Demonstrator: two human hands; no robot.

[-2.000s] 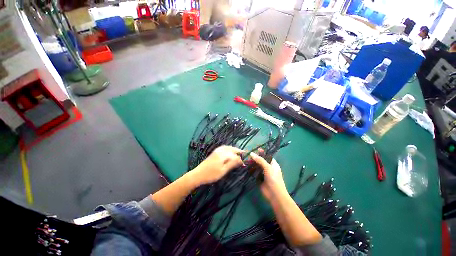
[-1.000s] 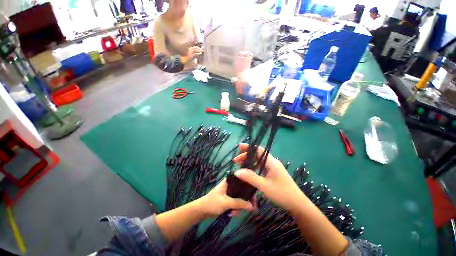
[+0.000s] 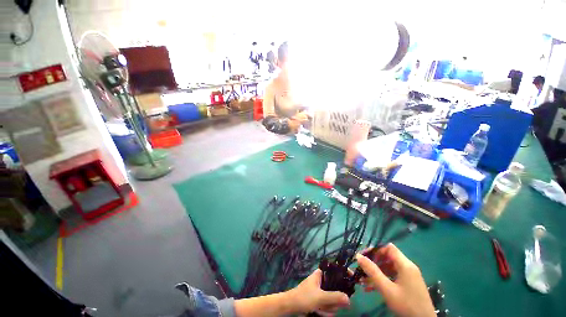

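My left hand is closed around a bunch of black cables, held upright with the plug ends up and spread. My right hand is at the right side of the bunch, its thumb and fingers pinching a cable among the fanned ends. A heap of black cables with small silver tips lies on the green mat left of the bunch. A few tips of another heap show at the right behind my right hand; the rest is hidden or out of frame.
Orange-handled scissors, a red-handled tool, a white bottle and white strips lie beyond the cables. Blue bins and bottles stand right. Red-handled cutters lie far right. A person is across the table.
The view has tilted up and swung left. Both hands had closed around the upright bunch a second ago; now the left holds it and the right has shifted to its right side. The ends have spread.
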